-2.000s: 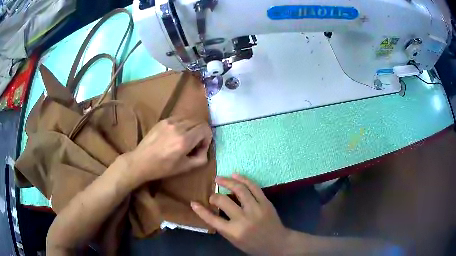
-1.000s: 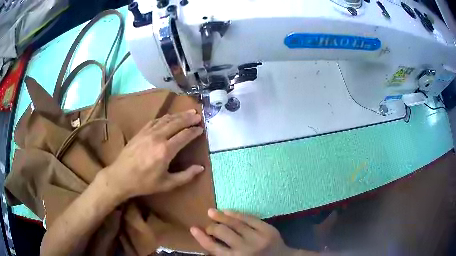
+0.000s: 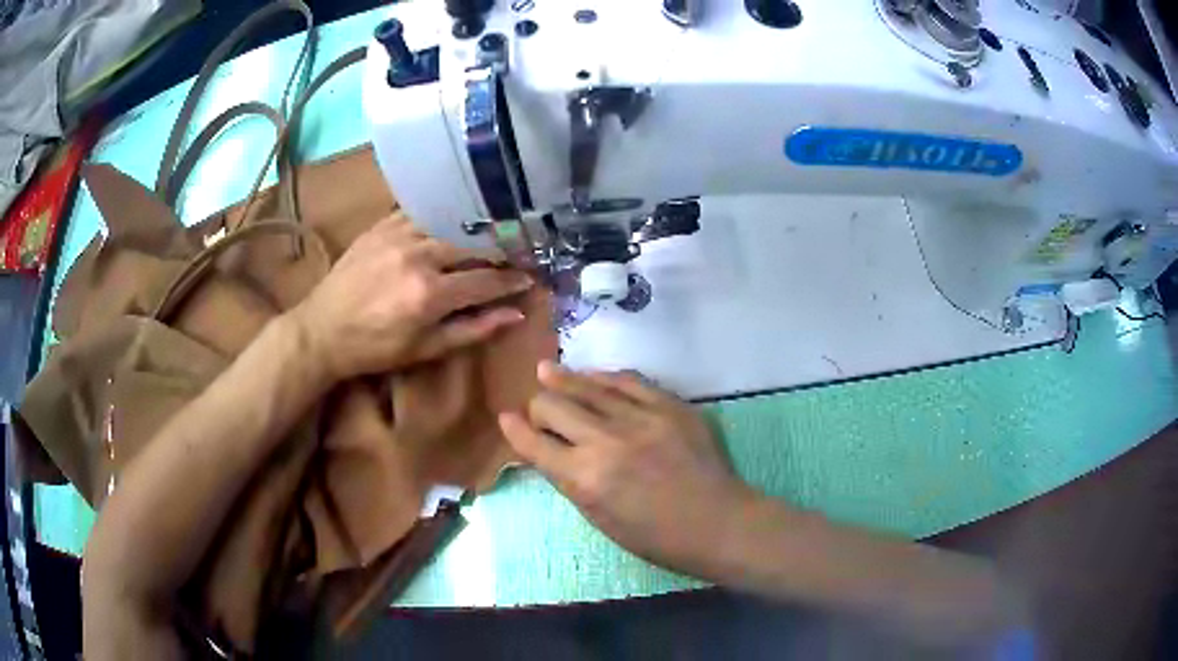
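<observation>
The brown bag body panel (image 3: 375, 446) lies bunched on the left of the table, its right edge running to the presser foot (image 3: 549, 265) of the white sewing machine (image 3: 723, 97). My left hand (image 3: 407, 297) presses on the panel, fingertips close beside the foot. My right hand (image 3: 620, 452) is at the panel's right edge nearer me, thumb and fingers on the edge. Thin brown handles (image 3: 239, 123) loop at the back left. The needle tip is too small to tell.
A small white roller (image 3: 603, 282) is beside the foot. The white machine bed (image 3: 801, 297) and pale green table (image 3: 891, 452) extend right. A red patterned item (image 3: 36, 213) and grey cloth (image 3: 58, 91) are at the far left.
The panel's near part has moved up the table toward the machine. Both hands have moved forward, the left one now beside the foot. The camera view has shifted.
</observation>
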